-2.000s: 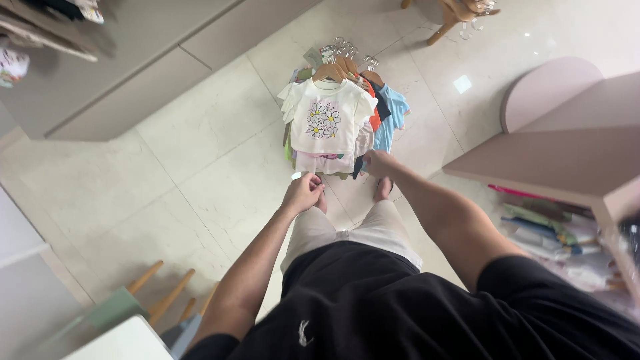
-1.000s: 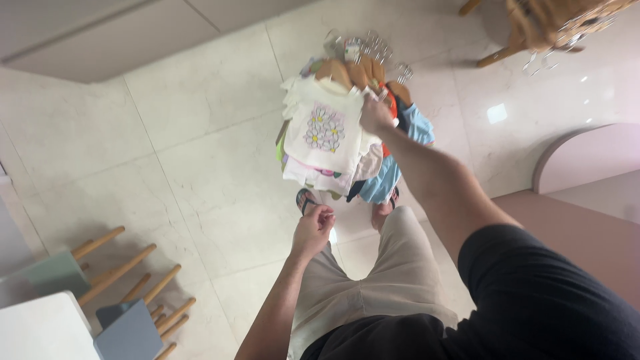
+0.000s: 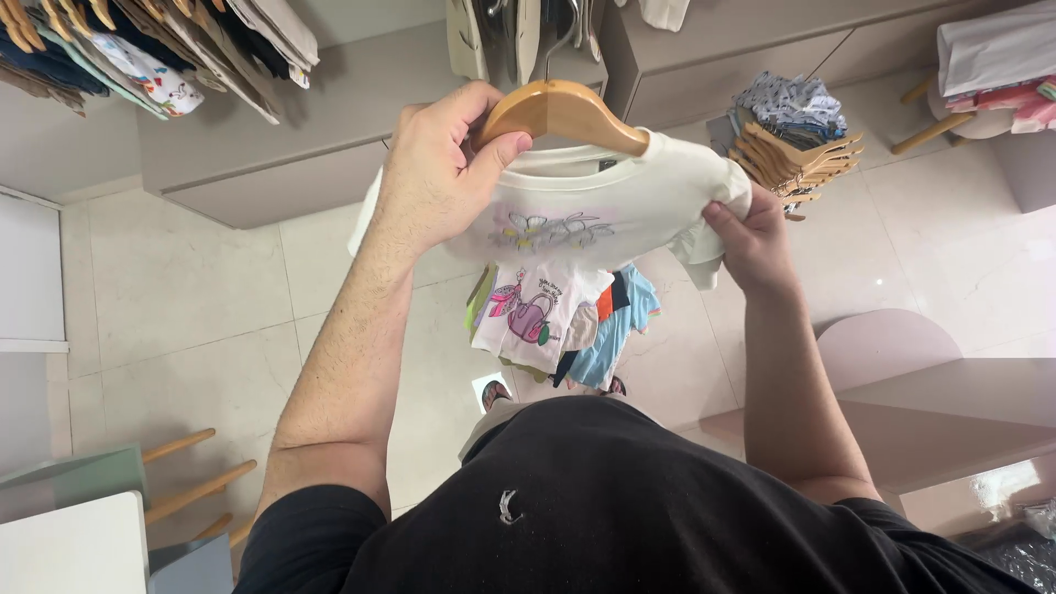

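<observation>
A white child's T-shirt with a flower print (image 3: 627,210) hangs on a wooden clothes hanger (image 3: 569,111), held up in front of me. My left hand (image 3: 450,165) grips the hanger's left arm between thumb and fingers. The shirt's right sleeve is pinched in my right hand (image 3: 751,239). Below the shirt, a pile of children's clothes lies on the floor near my feet, topped by a white shirt with a handbag print (image 3: 536,318); light blue garments (image 3: 610,330) show at its right. The raised shirt hides the pile's upper part.
Trousers on wooden hangers (image 3: 165,49) hang at upper left above a grey cabinet (image 3: 272,177). A stack of hangers with folded clothes (image 3: 792,153) is on the floor at upper right. A white table (image 3: 74,544) stands lower left, a pinkish bench (image 3: 949,429) lower right.
The flower-print shirt, on top of the floor pile before, is now raised in both hands, uncovering the handbag-print shirt. My left hand, empty a second ago, now holds the hanger. The view has shifted.
</observation>
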